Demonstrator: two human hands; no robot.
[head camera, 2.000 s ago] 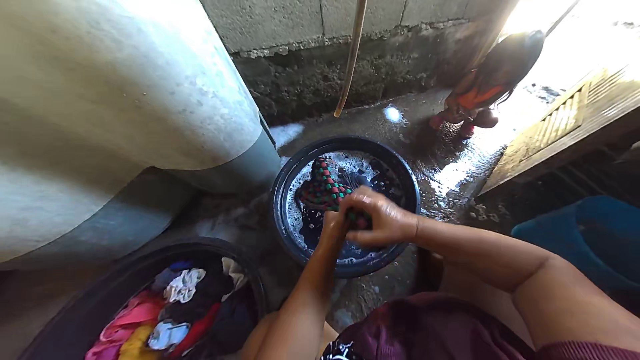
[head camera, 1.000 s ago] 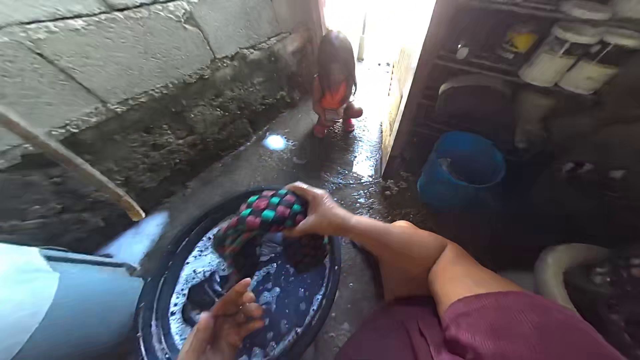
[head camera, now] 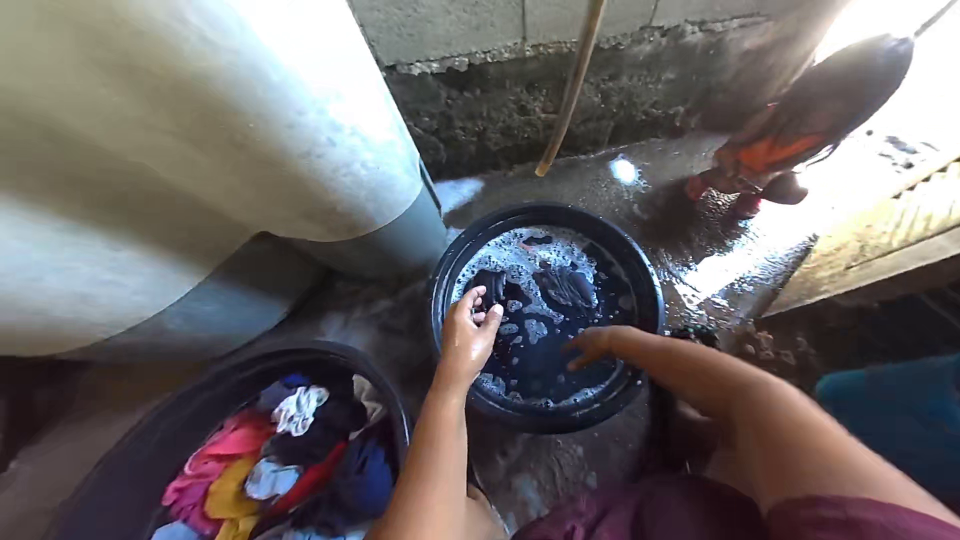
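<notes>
A round black plastic basin [head camera: 651, 300] holds dark, sudsy water with dark cloth [head camera: 566, 288] partly above the surface. My left hand [head camera: 474, 326] is over the basin's left side, its curled fingers at a piece of dark wet fabric [head camera: 489, 283]; whether they grip it is unclear. My right hand [head camera: 592, 346] reaches over the basin's right side, fingers spread and pointing down at the water, with nothing seen in it. Part of a dark, patterned cloth [head camera: 696, 336] shows just outside the basin's right rim, above my right forearm.
A large black tub [head camera: 375, 367] of mixed clothes stands at lower left, below pale rounded containers [head camera: 300, 135]. A stick [head camera: 574, 97] hangs before the block wall [head camera: 480, 112]. Another person [head camera: 787, 142] is at upper right on the wet floor. A blue container [head camera: 892, 412] stands at right.
The red-and-green patterned cloth, held over the basin by my right hand a second ago, has left that hand. My left hand is now at dark fabric. The view has swung back left.
</notes>
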